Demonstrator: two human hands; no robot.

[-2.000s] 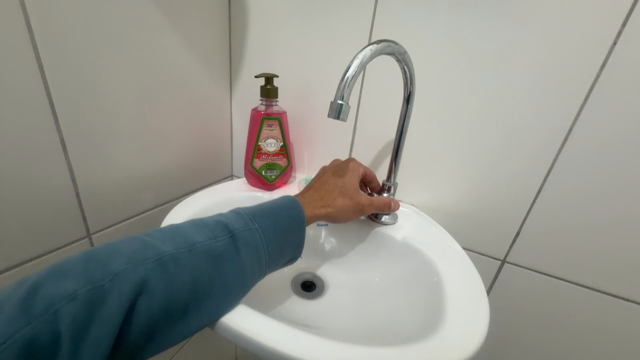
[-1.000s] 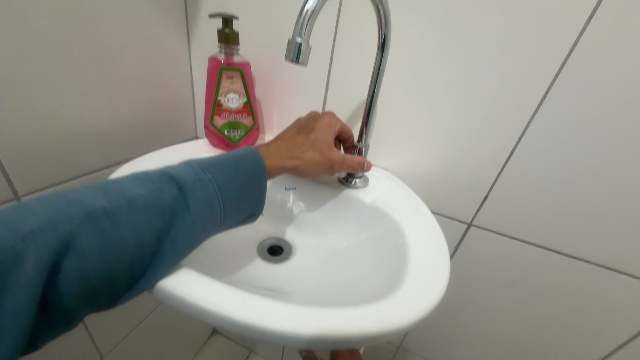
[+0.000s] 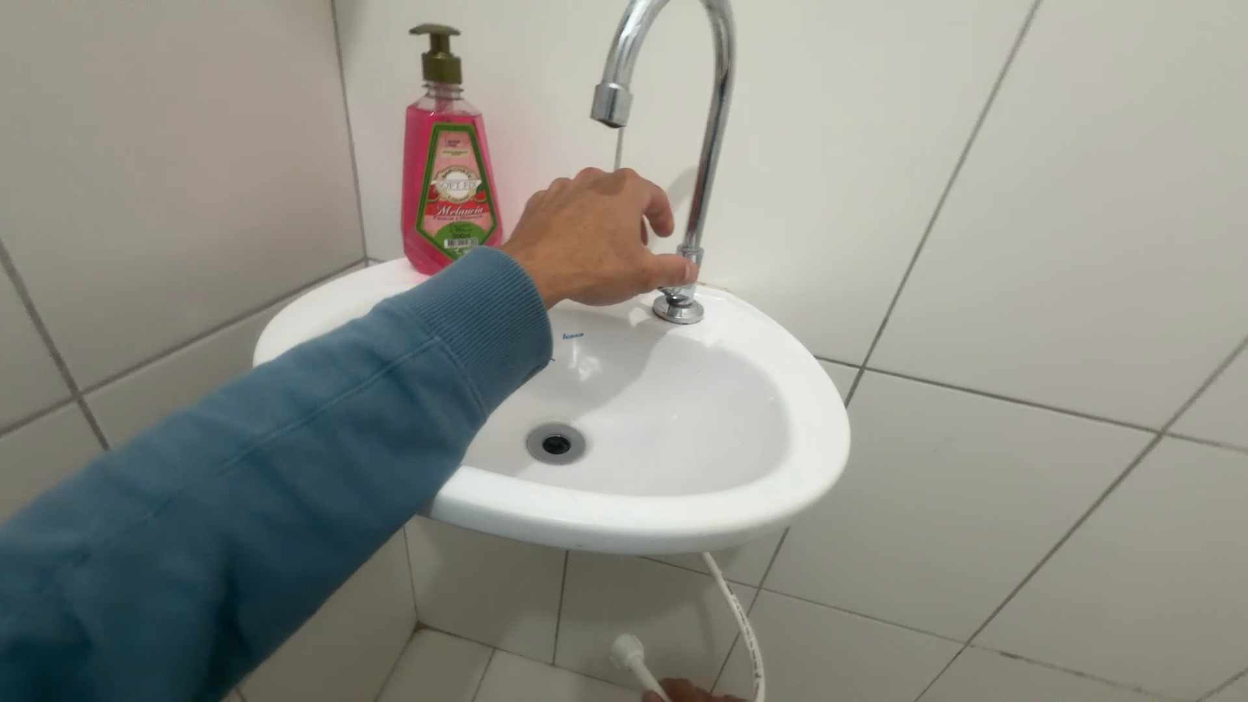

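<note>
My left hand (image 3: 597, 234), in a blue sleeve, is at the lower part of a chrome gooseneck faucet (image 3: 721, 107). Its thumb lies against the faucet just above the base, and the index finger is curled; the other fingertips are hidden. At the bottom edge, below the white washbasin (image 3: 624, 522), only part of my right hand (image 3: 690, 693) shows, around a white flexible hose (image 3: 733, 604). A white plastic connector (image 3: 628, 647) stands up from that hand. A pump bottle of pink liquid soap (image 3: 452, 175) is on the basin's back left rim.
The basin's drain (image 3: 556, 445) is below and left of the faucet. Tiled walls (image 3: 975, 468) meet in a corner behind and to the left of the basin. Floor tiles (image 3: 439, 673) show low in the view.
My right hand shows at the bottom edge in the last two frames, not in the oldest. The hose and connector have come into view. My left index finger has lifted off the faucet.
</note>
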